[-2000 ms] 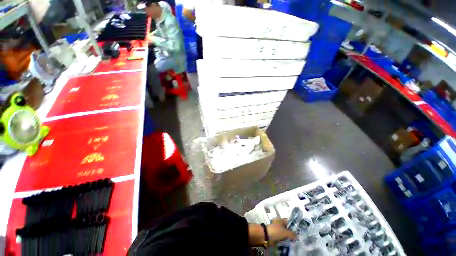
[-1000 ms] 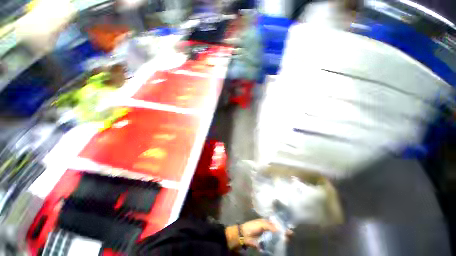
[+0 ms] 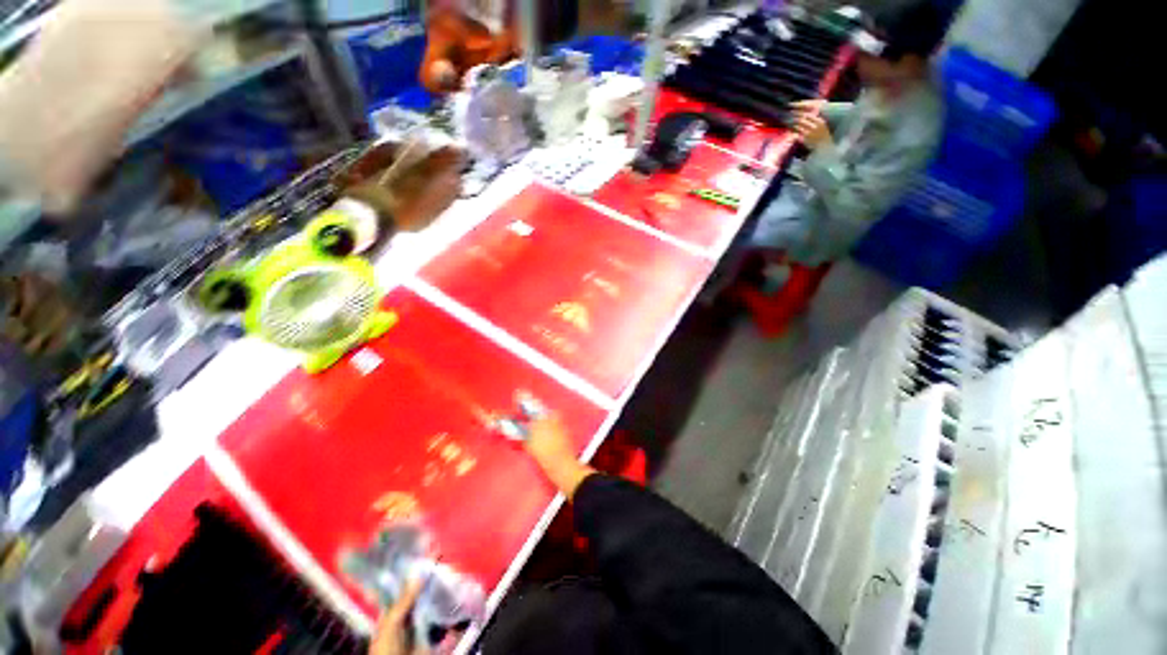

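Observation:
My right hand [image 3: 553,448] reaches over the red bench from the right, its fingers around a small silvery bagged unit [image 3: 518,417]; the details are blurred. My left hand [image 3: 394,624], cut off by the bottom edge, grips a crinkled clear plastic bag [image 3: 397,560] with darker parts showing inside, low over the near part of the bench. Black handheld units [image 3: 211,595] lie densely at the bench's lower left, left of my left hand.
A green frog fan [image 3: 314,305] stands at the bench's back edge. A person [image 3: 870,160] sits at the far end by more black units [image 3: 749,71]. White foam trays [image 3: 985,512] are stacked at right, a red stool [image 3: 621,458] beside the bench.
The view has swung left from the foam tray and waste carton to the bench. Both hands now show over the bench with bagged items; earlier only one hand showed, first at the foam tray.

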